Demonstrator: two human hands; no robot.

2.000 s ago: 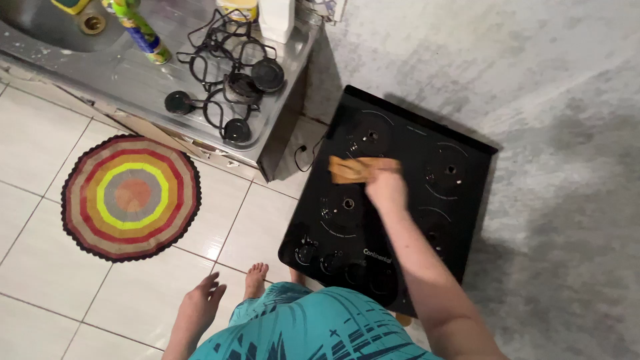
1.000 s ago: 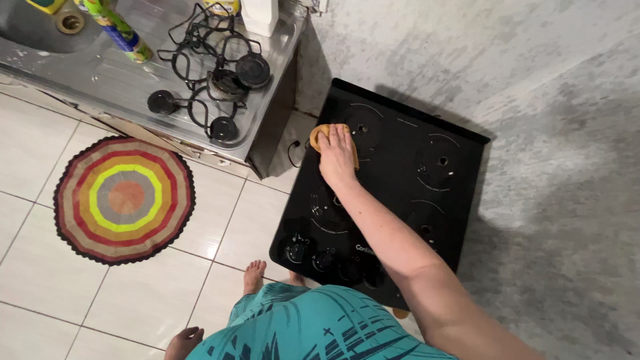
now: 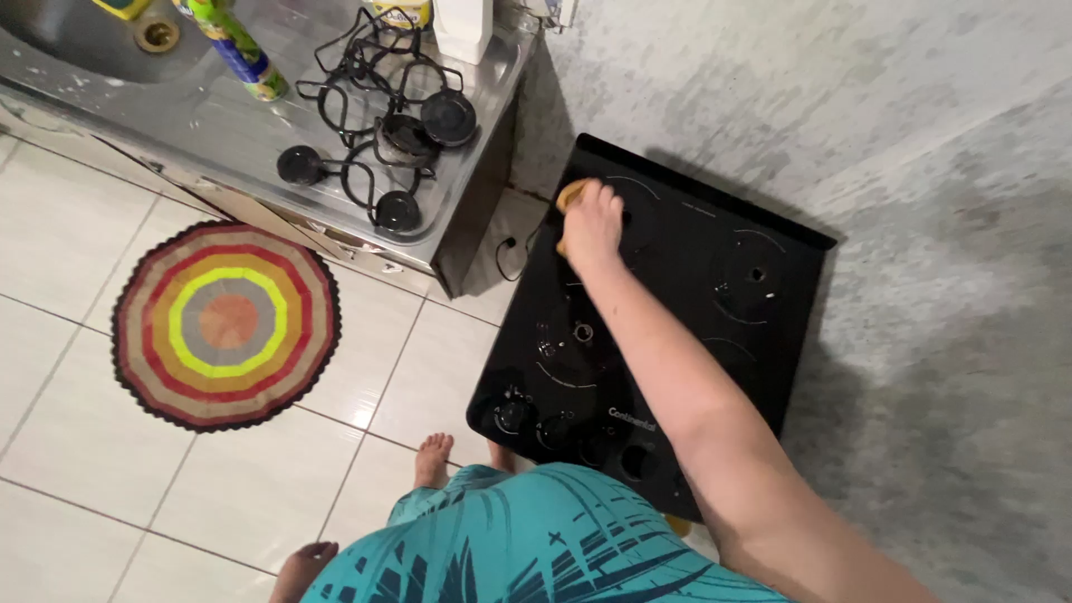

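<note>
My right hand [image 3: 593, 224] presses an orange-yellow cloth [image 3: 573, 196] onto the back left part of a black Continental stovetop [image 3: 670, 293], close to its left edge. Parts of the cloth show at the upper and left sides of my fingers; the rest is hidden under the hand. The stovetop has its grates and burner caps off, with bare burner openings showing. Control knobs [image 3: 511, 414] sit along its front edge. My left hand [image 3: 310, 563] hangs low beside my teal shirt, over the floor, partly cut off by the frame, its fingers hard to make out.
On the steel sink counter [image 3: 209, 151] lie black wire grates [image 3: 335, 105], burner caps [image 3: 448, 117], a green bottle [image 3: 239, 54] and a white container [image 3: 463, 29]. A round striped rug [image 3: 226, 322] lies on the tiled floor. A cord with a plug [image 3: 508, 243] hangs between counter and stove. A grey wall borders the stove.
Two seconds ago my right hand held the cloth nearer the stovetop's middle; it has since moved to the back left. My left hand has dropped lower, toward the bottom of the view.
</note>
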